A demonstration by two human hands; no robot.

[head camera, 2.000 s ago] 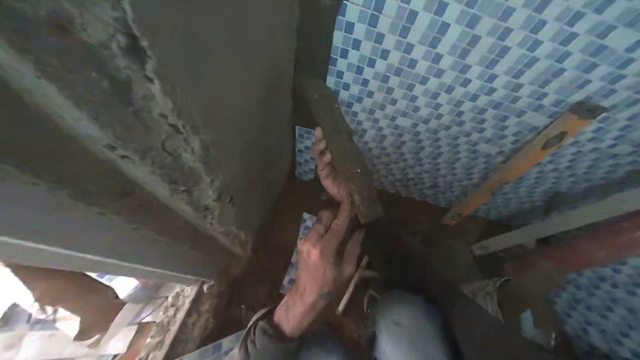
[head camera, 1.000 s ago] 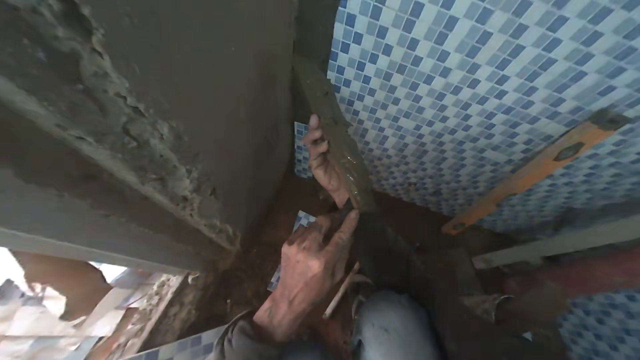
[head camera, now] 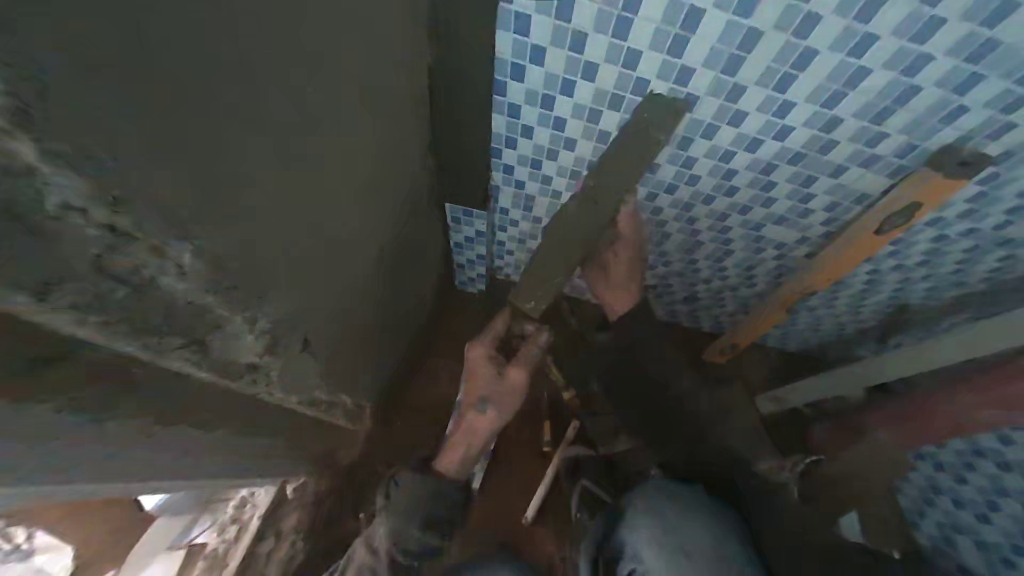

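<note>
A long, narrow strip (head camera: 596, 210), its visible face coated with wet grey mortar, slants up to the right before the mosaic-tiled wall (head camera: 720, 88). At its lower end my left hand (head camera: 498, 372) grips it between thumb and fingers. My right hand (head camera: 618, 260) holds it from behind, along its right edge, with the fingers partly hidden by the strip. What lies under the mortar is hidden. Left of the strip, a narrow piece of mosaic tile (head camera: 468, 248) stands low in the corner beside grey rendered wall (head camera: 320, 144).
An orange spirit level (head camera: 848, 244) leans against the tiled wall at right. Below it lie a pale bar (head camera: 896, 364) and a reddish object (head camera: 936, 408). A thin stick (head camera: 550, 474) and small tools (head camera: 547, 424) rest on the brown floor. A rough-edged ledge (head camera: 200, 312) runs along the left.
The mortar-coated strip has swung from leaning up-left to leaning up-right. My right hand has come to its right edge; my left hand now grips its lower end.
</note>
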